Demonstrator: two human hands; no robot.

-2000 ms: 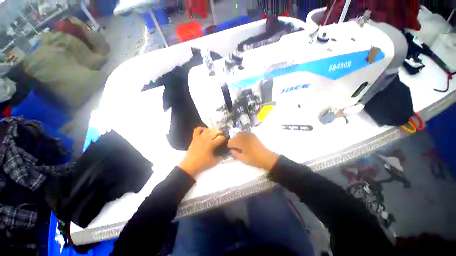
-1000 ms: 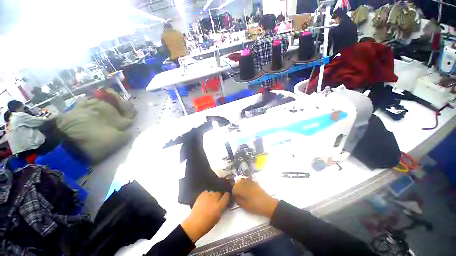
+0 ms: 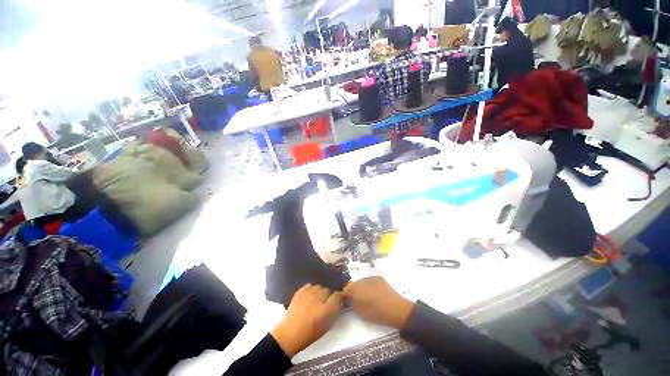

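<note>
A black cut piece point(image 3: 290, 253) lies on the white table left of the needle area, its right end running to my fingers. My left hand point(image 3: 310, 314) grips the cloth's near edge. My right hand point(image 3: 376, 299) is beside it, fingertips pinching the same edge just in front of the presser foot area point(image 3: 358, 246). The fingertips of both hands nearly touch, and the cloth between them is mostly hidden. The white sewing machine point(image 3: 448, 194) with a blue stripe stands behind my hands. A yellow patch point(image 3: 387, 243) is beside the needle area.
A black stack point(image 3: 192, 316) lies at the table's left edge beside a plaid heap point(image 3: 55, 301). Thin dark snips point(image 3: 438, 263) lie on the machine bed. Scissors with orange-red and yellow loops point(image 3: 604, 250) and black cloth point(image 3: 562, 220) are at the right. Thread cones and people are beyond.
The view has tilted up from the first frame, showing more of the room. My hands have stayed together at the cloth, now slightly in front of the needle area.
</note>
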